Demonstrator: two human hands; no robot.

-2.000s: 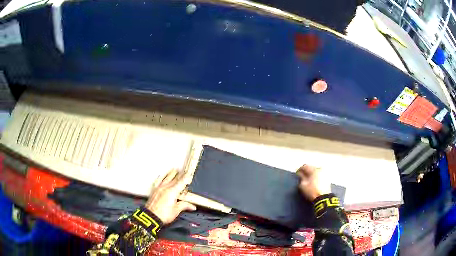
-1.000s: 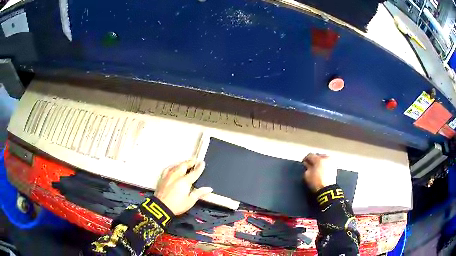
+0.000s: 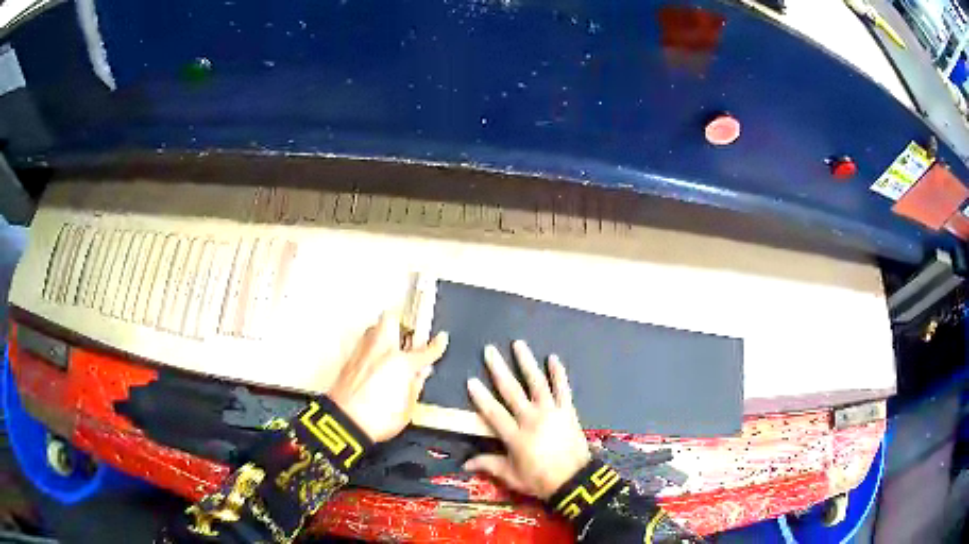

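Note:
A black sheet (image 3: 638, 361) lies on the cream cutting board (image 3: 329, 255), its right end reaching the board's front edge. The pale edge of a cutting die (image 3: 422, 303) shows at the sheet's left side and under its front left corner; the rest is hidden. My left hand (image 3: 385, 372) is at the die's left edge, thumb against the sheet's left border; whether its fingers grip the die is unclear. My right hand (image 3: 531, 425) lies palm down with spread fingers on the sheet's front left part and holds nothing.
The dark-blue press beam (image 3: 478, 96) spans behind the board, with a round red button (image 3: 723, 130) and a smaller red one (image 3: 843, 167). Black strips (image 3: 191, 409) lie on the worn red ledge (image 3: 96, 398). Blue bins (image 3: 43, 468) show below both ends.
My right hand has let go of the sheet's right part and moved left, now flat on the sheet. The sheet's right end is uncovered. My left hand stays by the die.

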